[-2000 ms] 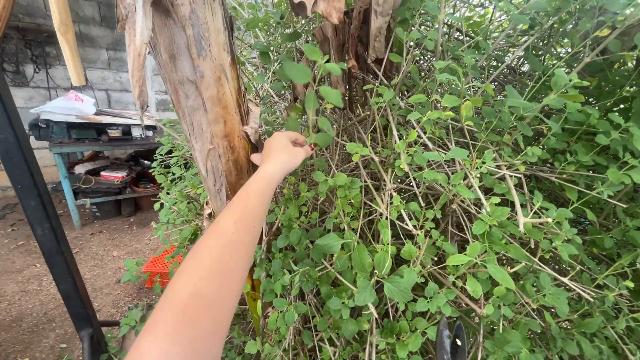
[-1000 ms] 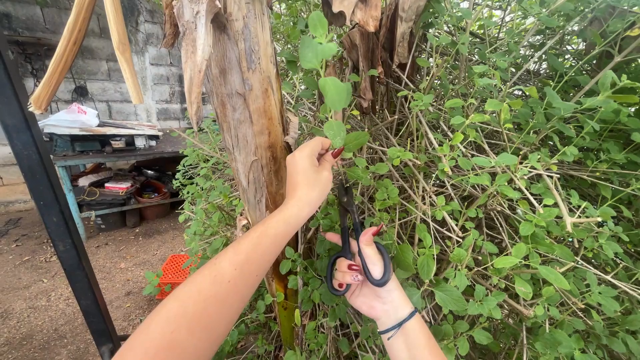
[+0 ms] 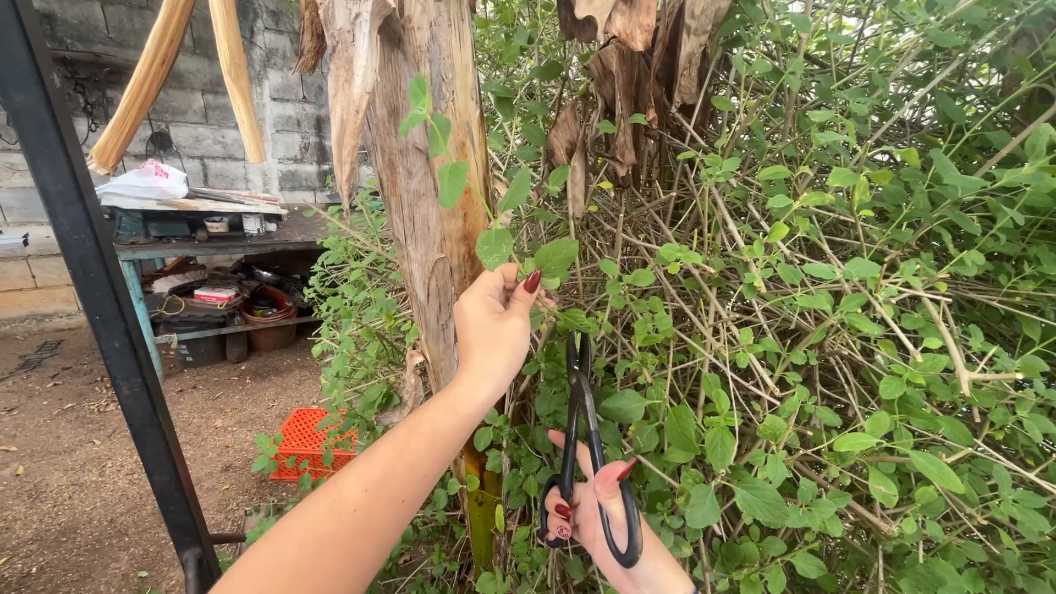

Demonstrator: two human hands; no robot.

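Near the middle of the head view, my left hand (image 3: 497, 318) pinches a thin leafy green stem (image 3: 495, 247) between thumb and fingers. The stem's upper leaves lean left across a banana-like trunk (image 3: 429, 190) with dry, peeling bark. Below and to the right, my right hand (image 3: 598, 503) holds black-handled scissors (image 3: 584, 404), its fingers in the handle loops. The blades point up and stand slightly apart, their tips just below the pinched stem among the foliage. Whether the blades touch a stem cannot be told. A dense green shrub (image 3: 767, 355) surrounds both hands.
A black metal post (image 3: 107, 305) slants down the left side. Behind it, a blue-framed workbench (image 3: 223, 246) bears boards and a plastic bag, with pots beneath. An orange plastic crate (image 3: 309, 445) sits on the ground. Dry leaves (image 3: 631, 91) hang above; bare twigs (image 3: 949, 355) jut out at right.
My right hand has come up into view with the scissors, which showed only at the bottom edge at first. The pinched stem's top now leans further left. The view has shifted somewhat left.
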